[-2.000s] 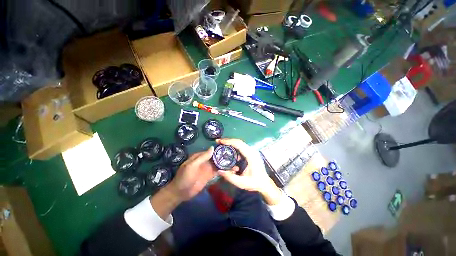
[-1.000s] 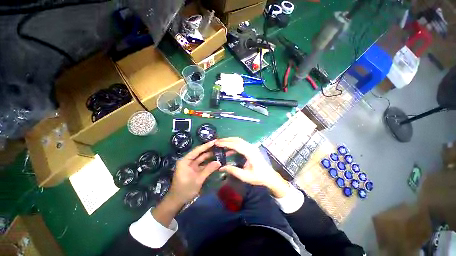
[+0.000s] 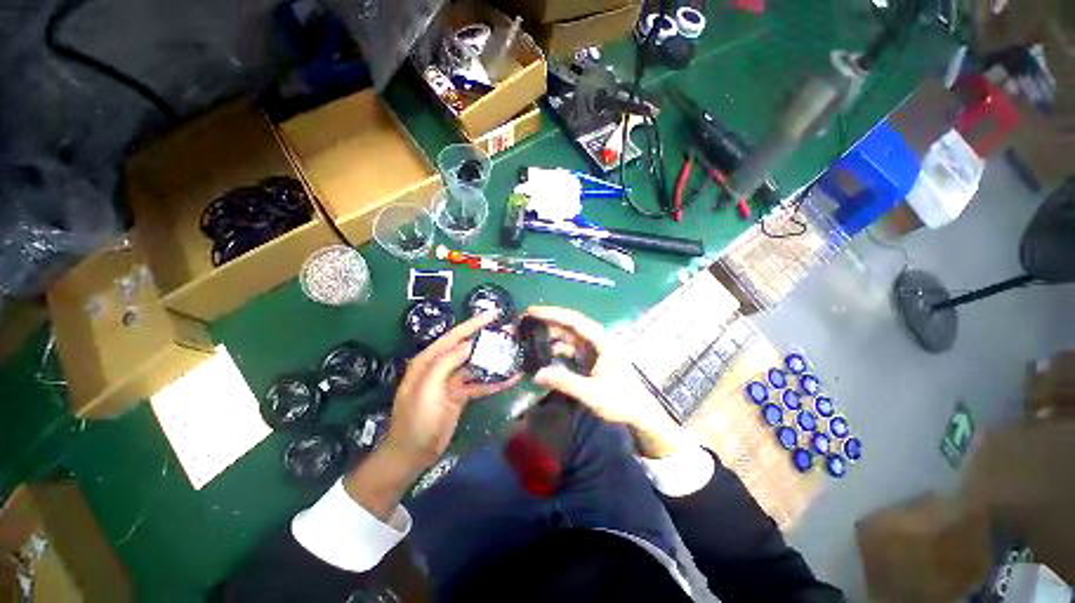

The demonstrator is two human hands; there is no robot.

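My left hand (image 3: pixel 434 395) holds an opened housing half (image 3: pixel 495 353) with a bright silvery-white inside, over the bench edge near my lap. My right hand (image 3: pixel 601 383) holds the dark other part (image 3: pixel 545 344) of the round unit beside it, close to the first half. My fingers cover parts of both. Several black round units (image 3: pixel 348 369) lie on the green mat left of my hands. Two more sit just beyond them, one of them a black disc (image 3: pixel 487 303) near my left fingertips, below a small dark panel with a white border (image 3: pixel 430 286).
A cup of tiny silvery pieces (image 3: pixel 335 275), clear cups (image 3: pixel 403 229), an orange-handled screwdriver (image 3: pixel 472 258) and a hammer (image 3: pixel 637 242) lie beyond. Cardboard boxes (image 3: pixel 360 165) stand at the back left. Blue-ringed discs (image 3: pixel 806 419) are at right. A blurred grey cylinder (image 3: pixel 796 124) hangs at upper right.
The round unit, whole in my hands before, is now in two parts, with the bright inside showing. My hands have turned the parts outward. The hanging cylinder has shifted slightly.
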